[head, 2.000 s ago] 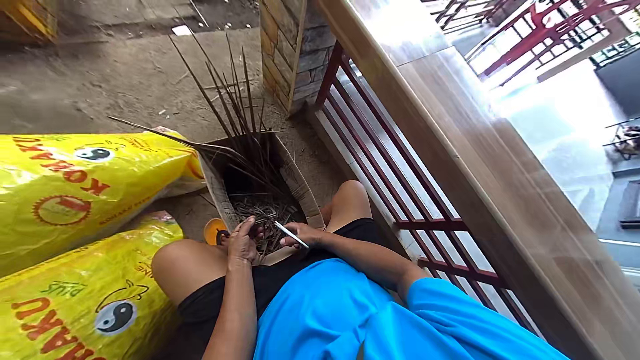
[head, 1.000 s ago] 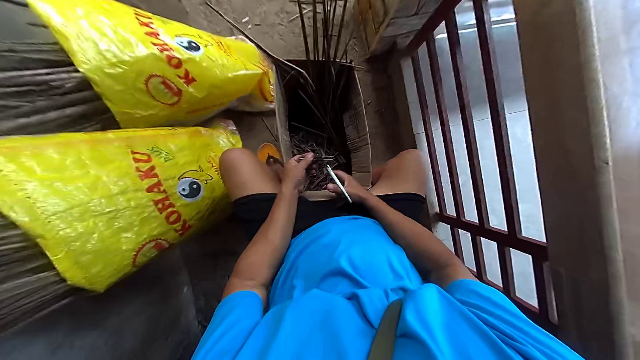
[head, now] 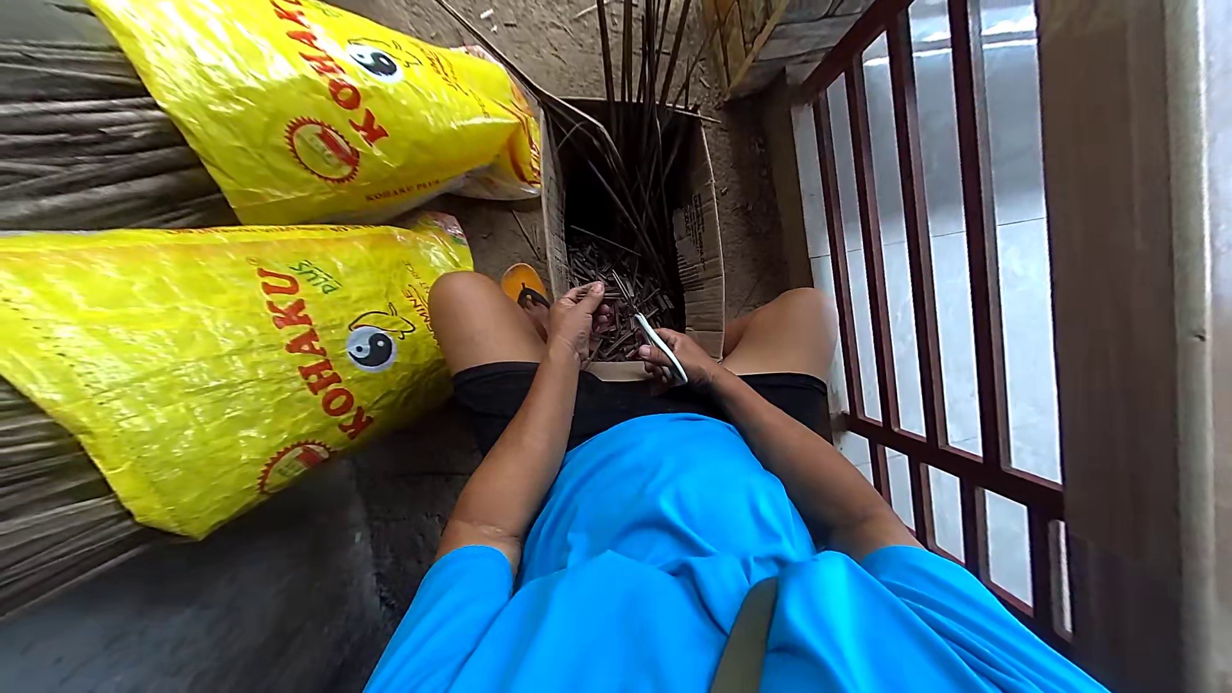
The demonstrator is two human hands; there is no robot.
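My right hand [head: 681,358] is closed around a white-handled tool [head: 662,348], perhaps scissors or a knife, over the near end of an open cardboard box [head: 714,241]. My left hand [head: 580,316] is beside it on the left, thumb and fingertips pinched together; whether a thin stick is between them cannot be told. Short cut pieces of dark stick [head: 626,274] lie in the box below both hands. Long thin dark sticks [head: 650,144] stand in the box's far part and lean out over its far edge. The box is between my knees.
Two yellow woven sacks [head: 337,106] with bundles of thin sticks [head: 87,144] in them lie at the left. An orange sandal [head: 525,284] is left of the box. A dark red metal railing [head: 905,192] and a wooden post [head: 1107,289] stand at the right.
The view has swung round since the oldest frame. Both hands stay over the near end of the box, with the white-handled tool still in my right hand.
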